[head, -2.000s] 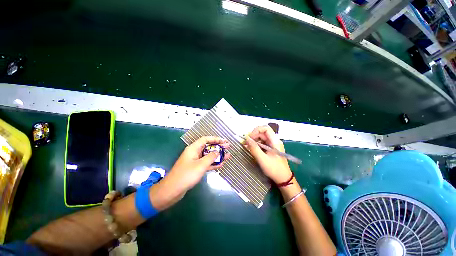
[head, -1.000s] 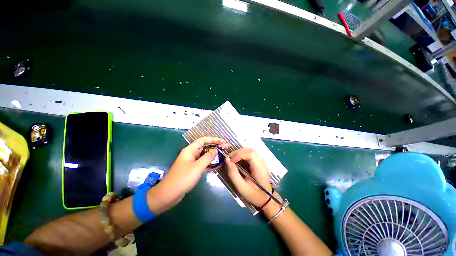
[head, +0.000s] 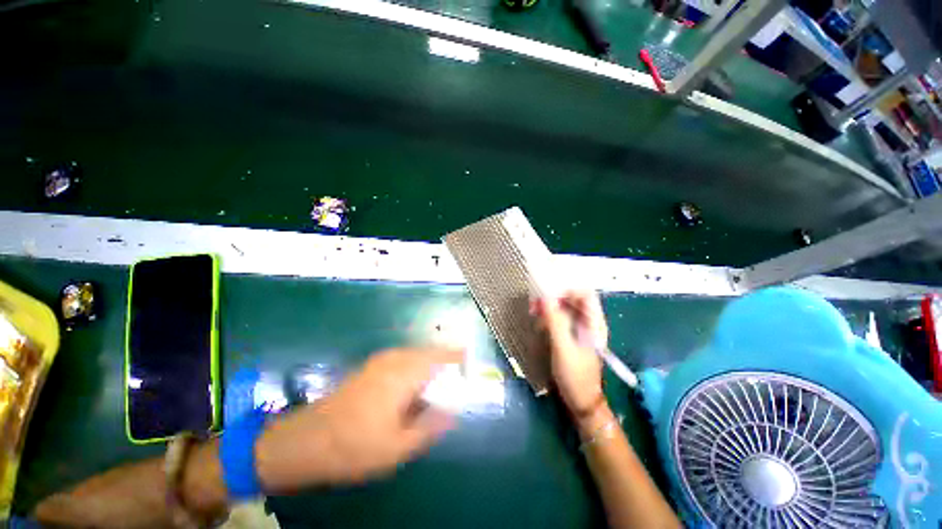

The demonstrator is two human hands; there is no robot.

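The striped brown-grey sheet (head: 494,271) lies tilted across the white rail and the green bench. My right hand (head: 574,346) is over its right edge, blurred, with thin silver tweezers (head: 620,368) sticking out to the right. My left hand (head: 382,413), with the blue wrist strap (head: 241,434), is left of the sheet over the bench. It is strongly blurred, and I cannot tell if its fingers hold anything. A round module (head: 331,214) lies on the belt just beyond the rail.
A phone in a lime-green case (head: 173,349) lies at the left. Another module (head: 77,303) sits between it and the yellow tray (head: 39,320). More modules lie on the belt, one at the right (head: 687,214). A light-blue fan (head: 790,320) stands at the right. The white rail (head: 393,258) crosses the view.
My left hand has moved down from the sheet, and the module it held no longer shows there. A module now shows on the belt at centre-left. My right hand has moved up and right.
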